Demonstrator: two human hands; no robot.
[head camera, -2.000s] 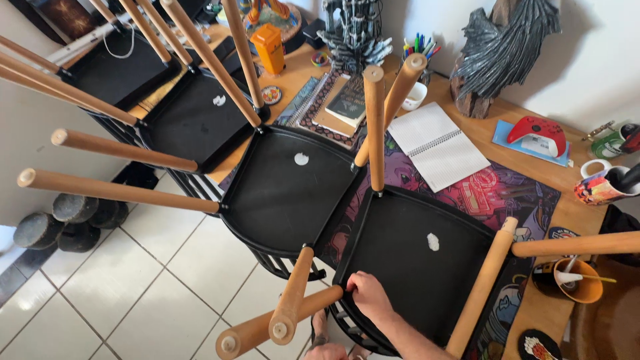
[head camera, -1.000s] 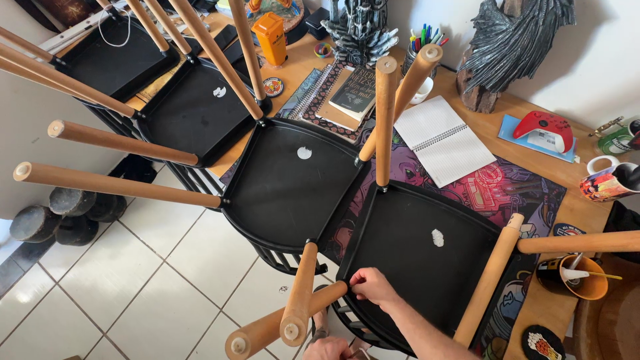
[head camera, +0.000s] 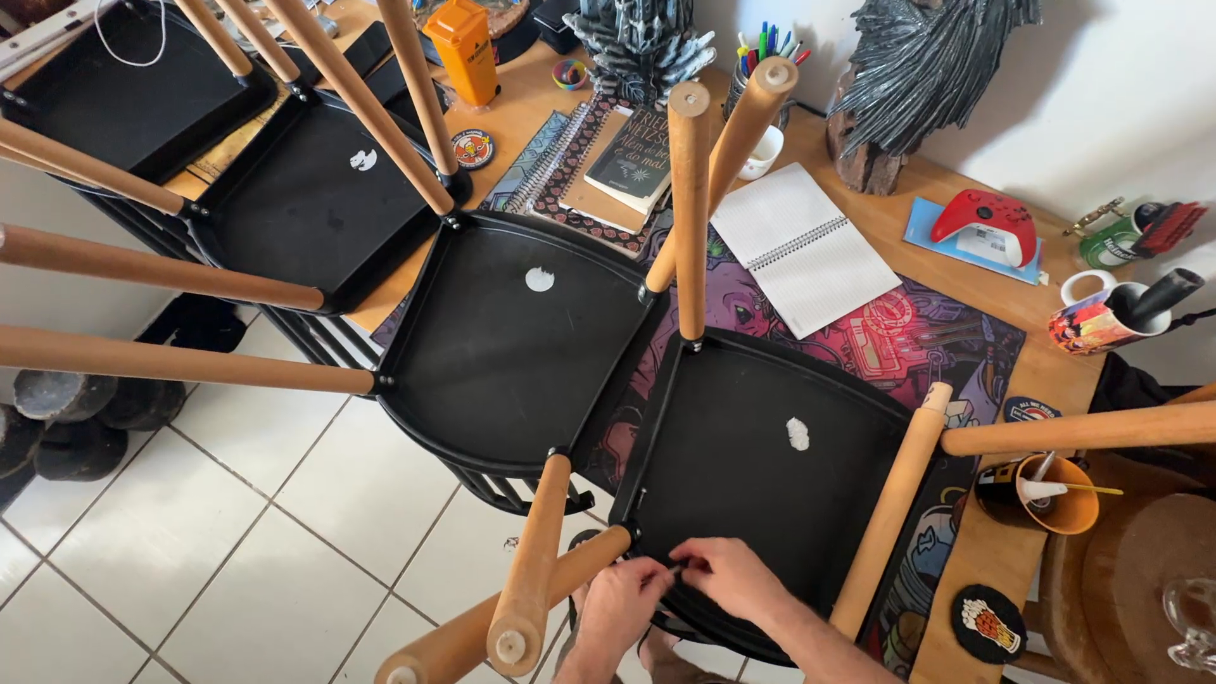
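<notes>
Upside-down black chair seats with wooden legs rest in a row along a wooden desk. At the near corner of the closest chair seat (head camera: 760, 475), my left hand (head camera: 622, 598) and my right hand (head camera: 736, 579) meet fingertip to fingertip. A small dark piece, too small to identify, shows between them; which hand grips it I cannot tell. Just left of my hands a wooden chair leg (head camera: 513, 608) joins that corner. Another wooden leg (head camera: 888, 513) lies slanted over the right side of the seat. The second chair seat (head camera: 518, 351) stands to the left.
On the desk are an open spiral notebook (head camera: 806, 249), a red game controller (head camera: 985, 226), a mug (head camera: 1107, 318), an orange-lined cup (head camera: 1054, 494) and a small orange bin (head camera: 463, 52). Dark dumbbells (head camera: 85, 418) lie on the tiled floor. Chair legs jut out towards me.
My left hand has risen from the lower edge of the view to meet my right hand. My right hand has shifted slightly away from the leg joint at the seat corner.
</notes>
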